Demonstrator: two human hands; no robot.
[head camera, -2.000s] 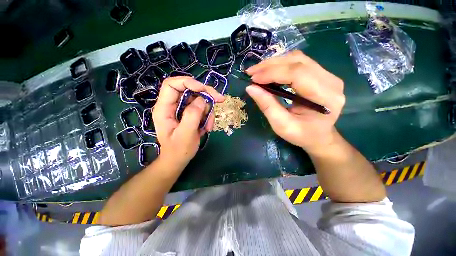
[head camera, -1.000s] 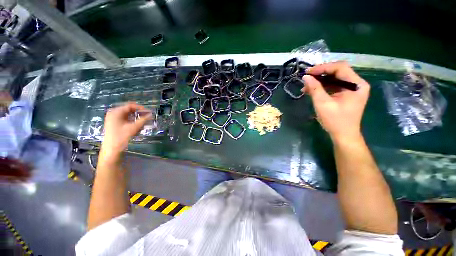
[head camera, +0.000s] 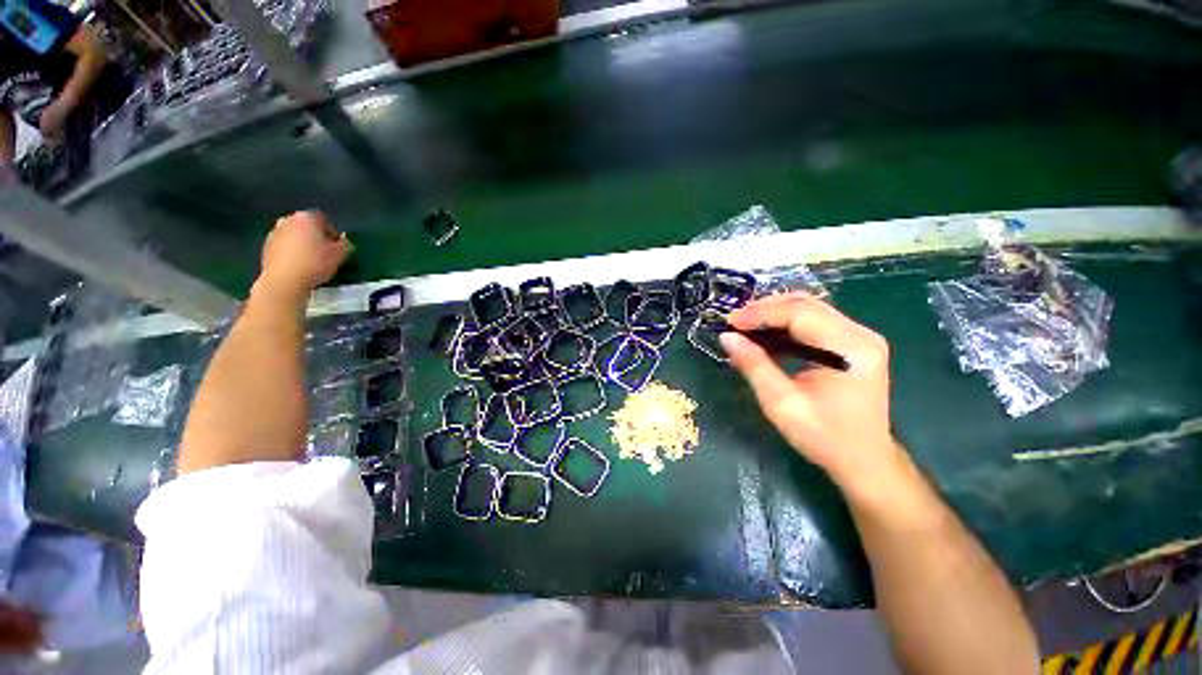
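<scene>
My right hand (head camera: 824, 389) holds a slim black pen-like tool (head camera: 807, 348), its tip end hidden by the fingers, at the right end of the frame heap. My left hand (head camera: 303, 251) is over the green belt at upper left, fingers curled down; a small dark spot shows at its fingertips, and I cannot tell whether it is gripped. Black rounded-square frames (head camera: 580, 468) lie in a loose heap. A pile of small tan parts (head camera: 655, 426) lies right of them. A column of black frames (head camera: 384, 389) stands on the clear blister tray, partly behind my left forearm.
One black frame (head camera: 440, 226) lies on the belt beyond the pale rail (head camera: 896, 243). A crinkled clear bag (head camera: 1026, 323) is at right, another clear bag (head camera: 745, 227) behind the heap. A red-brown box (head camera: 461, 24) is at the far edge. Another person's arm (head camera: 82, 77) shows upper left.
My left hand has let go of its frame and moved from the tray out over the belt. The tray column shows one more frame. My right hand keeps the tool. The view has shifted.
</scene>
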